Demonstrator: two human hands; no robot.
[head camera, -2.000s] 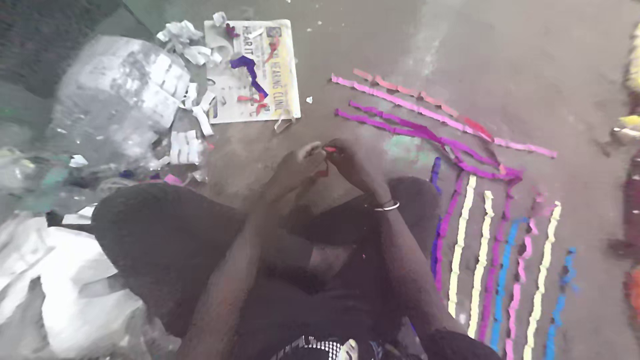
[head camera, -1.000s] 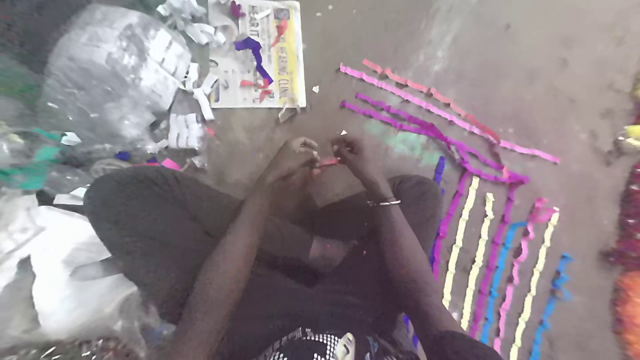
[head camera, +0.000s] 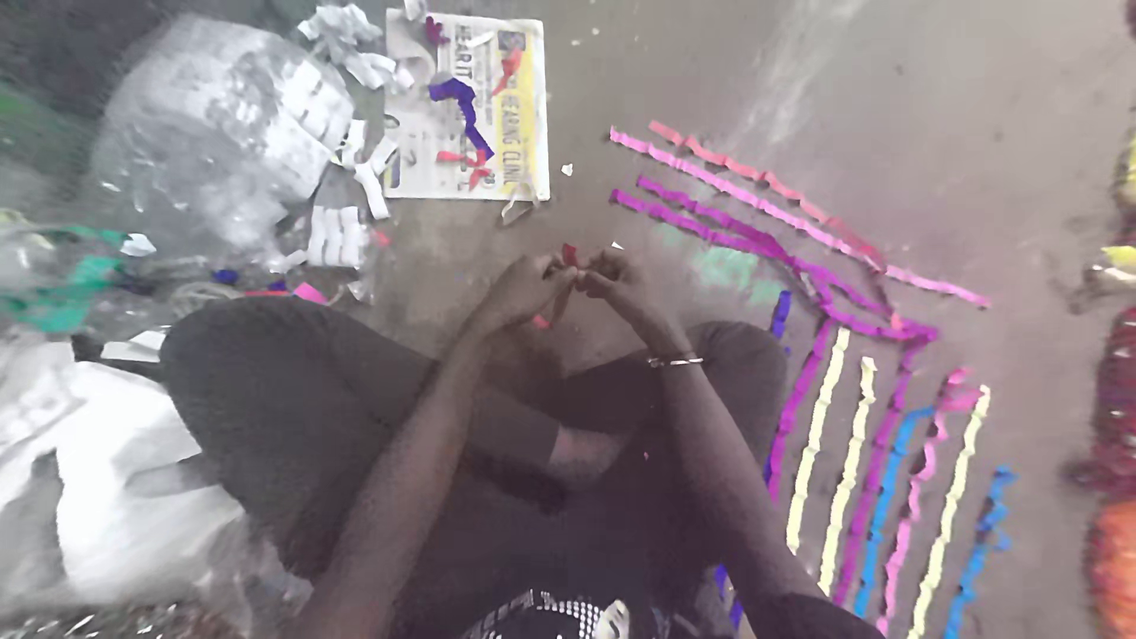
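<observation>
Above my crossed legs, my left hand (head camera: 531, 288) and my right hand (head camera: 619, 280) meet, fingertips nearly touching. Between them they pinch a small red strip (head camera: 570, 256), which looks like crepe paper; its red end shows below my left hand's fingers. A bracelet is on my right wrist. Pink (head camera: 728, 188), red (head camera: 754, 173) and purple (head camera: 710, 232) crimped strips lie slantwise on the floor, to the right of and beyond my right hand. Nearer my right knee, yellow (head camera: 856, 444), blue (head camera: 890, 497) and more purple and pink strips lie roughly side by side.
A printed sheet (head camera: 417, 177) with purple and red scraps lies beyond my left hand. To its left are a clear plastic bag (head camera: 222, 133) and white paper pieces (head camera: 335, 238). White sheeting (head camera: 133, 479) lies by my left knee. Red and orange material (head camera: 1116, 399) borders the far right.
My hands have come closer together; one second ago they were slightly apart, with the red piece between them. The laid-out strips look unchanged.
</observation>
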